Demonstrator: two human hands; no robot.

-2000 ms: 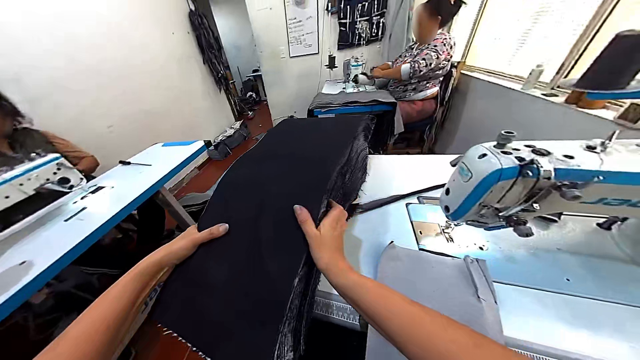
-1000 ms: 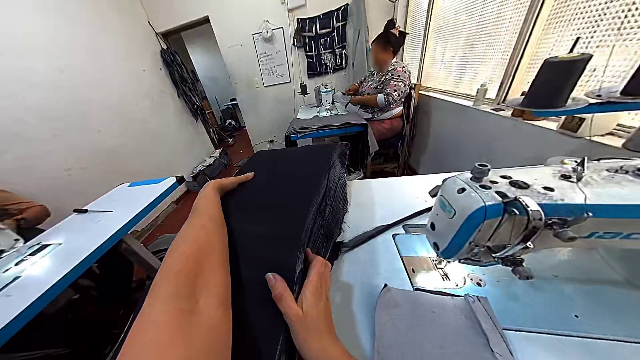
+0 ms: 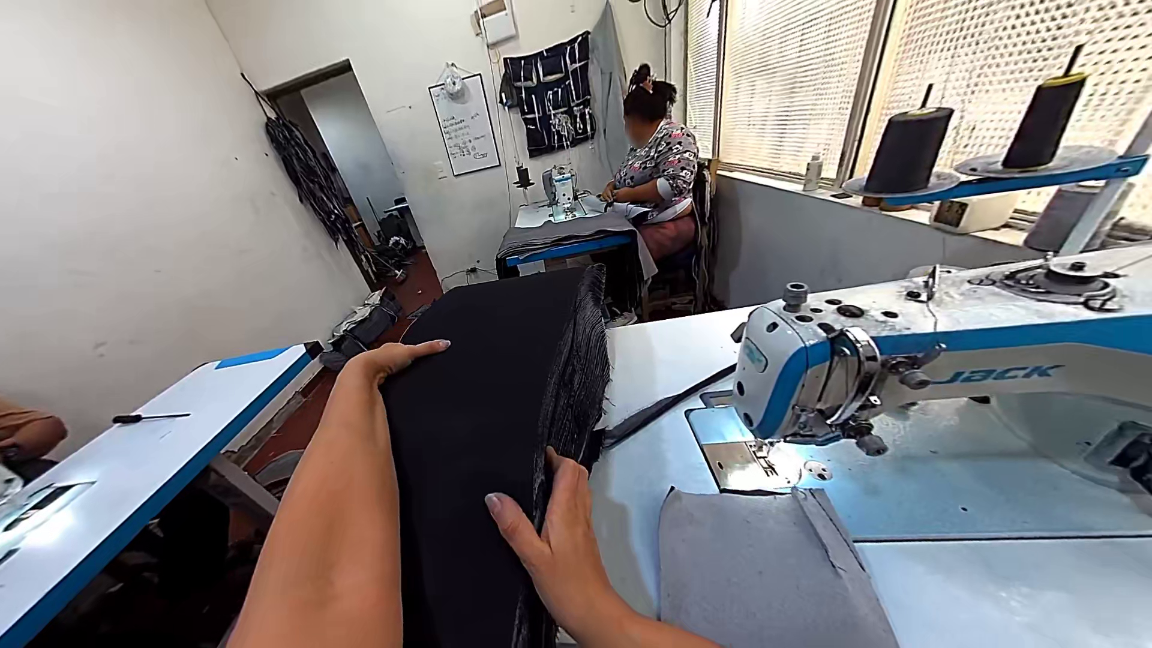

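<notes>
A thick stack of black fabric pieces (image 3: 477, 387) lies along the left end of the white sewing table, its frayed layered edge facing right. My left hand (image 3: 392, 358) rests at the stack's far left edge, thumb over the top, the other fingers partly hidden. At the near right edge my right hand (image 3: 558, 531) grips the layers, thumb on top and fingers against the side. To the right, a gray fabric piece (image 3: 756, 567) with a folded strip lies in front of the Jack sewing machine (image 3: 810, 378). A dark fabric strip (image 3: 661, 409) runs from the stack toward the machine.
A second table (image 3: 180, 432) with a screwdriver-like tool (image 3: 151, 418) stands left, a person's arm (image 3: 27, 430) beyond it. Ahead, a co-worker (image 3: 657, 171) sits at another sewing machine (image 3: 563, 193). Dark thread cones (image 3: 909, 148) stand at right. Bundled cloth (image 3: 364, 324) lies on the floor.
My left hand has moved from the stack's near left side to its far left edge. My right hand has shifted nearer along the right edge. The view has tilted up.
</notes>
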